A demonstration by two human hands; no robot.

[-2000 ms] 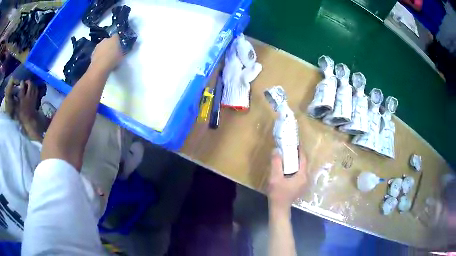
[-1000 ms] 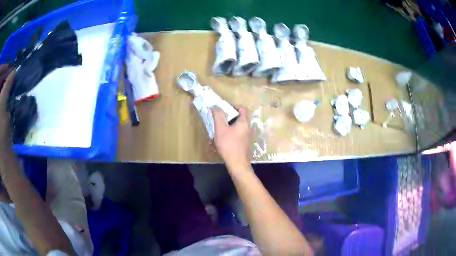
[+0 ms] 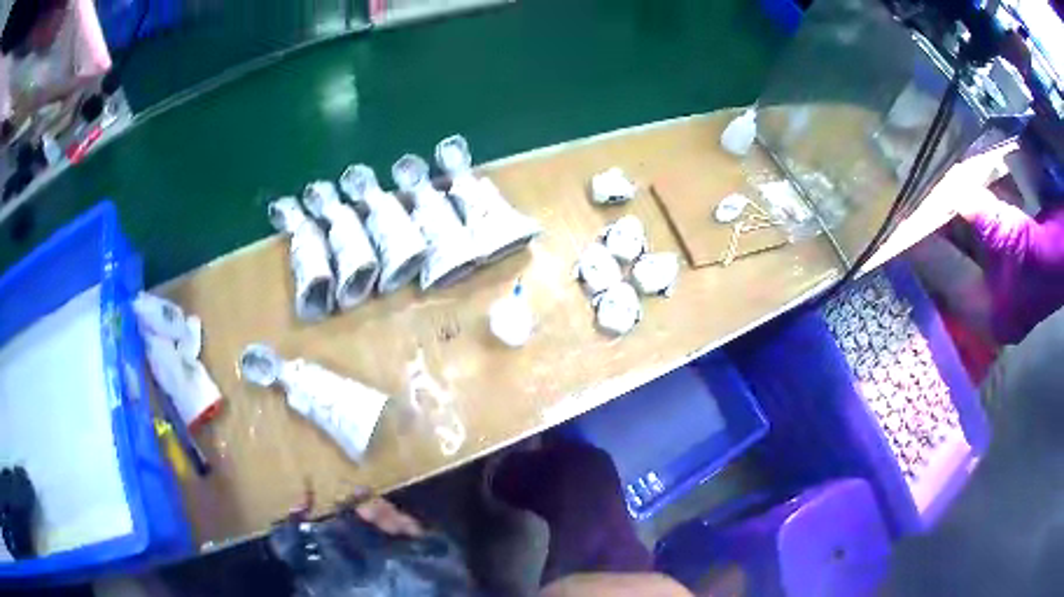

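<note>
A black glossy coat part (image 3: 373,567) is at the bottom edge, in front of the bench, partly cut off. Blurred fingertips of my left hand (image 3: 306,506) show at its upper left, and fingers of my right hand (image 3: 391,517) at its upper edge; the rest of both hands is hidden or cut off. A white patterned figurine body (image 3: 335,406) lies alone near the bench's front edge, touched by no hand. Several more bodies (image 3: 382,239) lie in a row behind it. A white glue bottle (image 3: 511,320) with a blue tip is right of them.
The blue tray (image 3: 131,408) at left holds a black part. A glove (image 3: 175,364) and yellow tool (image 3: 172,447) lie beside it. Rounded white parts (image 3: 618,309), a brown board (image 3: 700,239) and a white bottle (image 3: 739,132) are at right. A crate (image 3: 922,466) of white parts and purple stool (image 3: 834,542) are below.
The view has swung right. My right hand has let go of the body, which now lies on the bench. My left hand has left the tray; a black coat part is now at the bench front.
</note>
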